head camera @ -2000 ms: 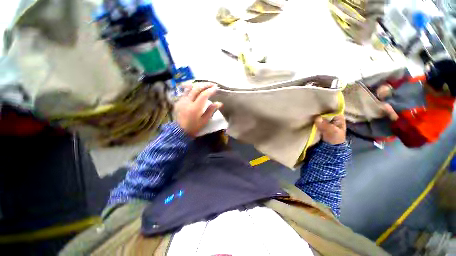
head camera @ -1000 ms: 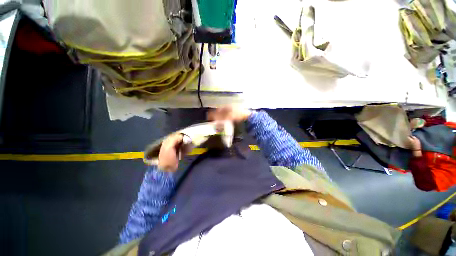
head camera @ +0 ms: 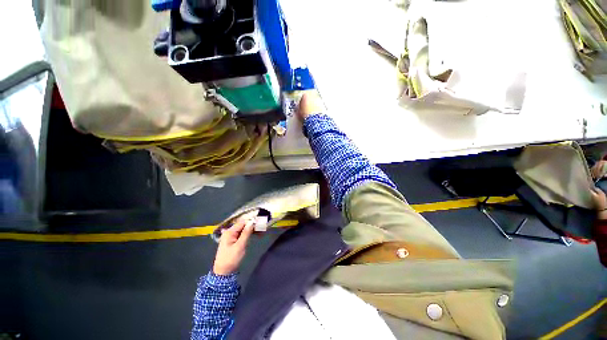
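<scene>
My left hand [head camera: 231, 244] is shut on a beige bag body [head camera: 289, 197], held over the floor in front of the table edge. A small white and dark piece [head camera: 261, 220] shows by its fingertips, at the bag. My right hand [head camera: 309, 105] reaches to the base of the fastener press [head camera: 249, 93]. Its fingers are partly hidden by the machine, so I cannot tell if it holds anything. The press has a blue body, black head and green panel.
A stack of bags [head camera: 193, 149] with yellow edges lies left of the press. A loose bag [head camera: 459, 86] lies on the white table [head camera: 373, 143]. A black cable hangs from the press. At the right, a person in red handles a beige bag [head camera: 556, 172] beside a black chair.
My right hand has left the bag and reached forward to the press. My left hand still holds the bag, now lower. The view has shifted, showing more of the press.
</scene>
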